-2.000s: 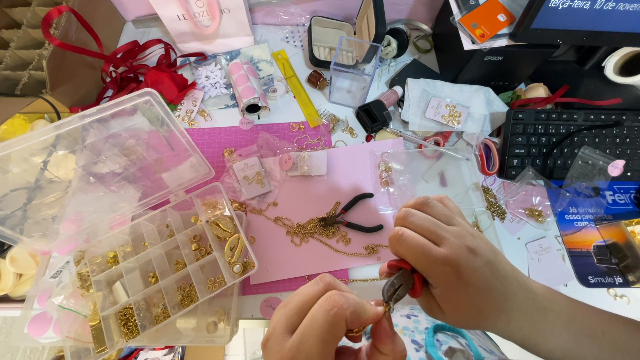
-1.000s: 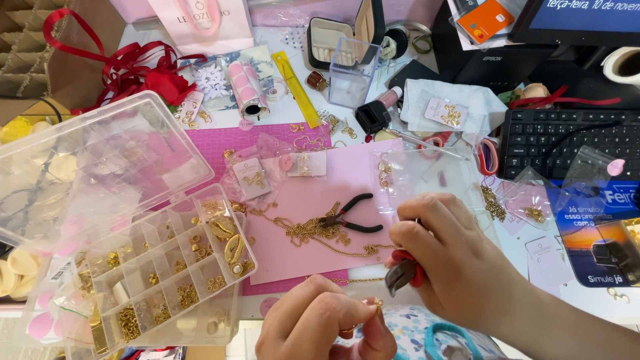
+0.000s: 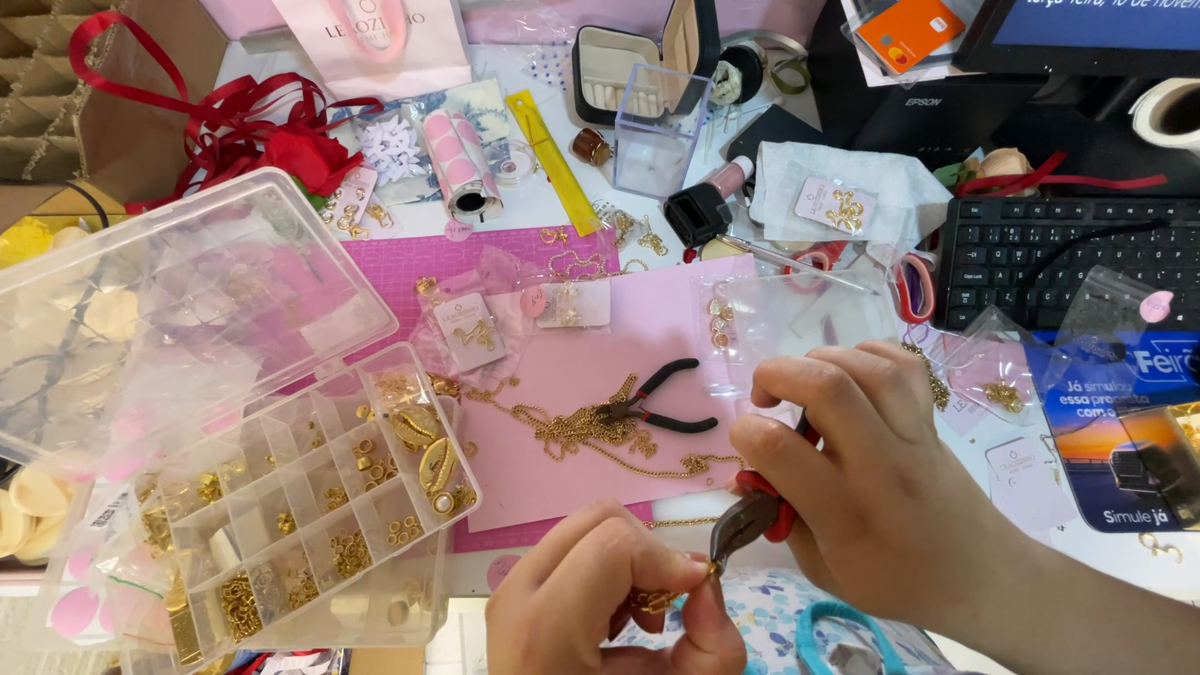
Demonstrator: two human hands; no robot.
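Observation:
My right hand (image 3: 848, 469) grips red-handled pliers (image 3: 745, 525), whose jaw tips meet a tiny gold piece at the fingertips of my left hand (image 3: 609, 591). That hand pinches the piece between thumb and forefinger, and a gold-coloured chain (image 3: 653, 600) is bunched under its fingers. Beyond both hands, a heap of gold-coloured chain (image 3: 581, 427) lies on a pink sheet (image 3: 525, 487), with black-handled pliers (image 3: 656, 403) resting on it. Left of my hands stands an open clear plastic compartment box (image 3: 309, 506) with gold-coloured rings and findings. My palms and the exact piece in the jaws are hidden.
Around the work lie a yellow ruler (image 3: 553, 164), a clear plastic box (image 3: 661, 131), an open jewellery case (image 3: 619, 75), red ribbon (image 3: 220, 122) and carded jewellery in a bag (image 3: 473, 333). A keyboard (image 3: 1059, 258) sits at right, and scissors (image 3: 914, 289) are nearer my right hand.
The pliers' jaws were at my left fingertips two seconds ago, stood off from them one second ago, and are back against them now. My left hand has kept its pinch.

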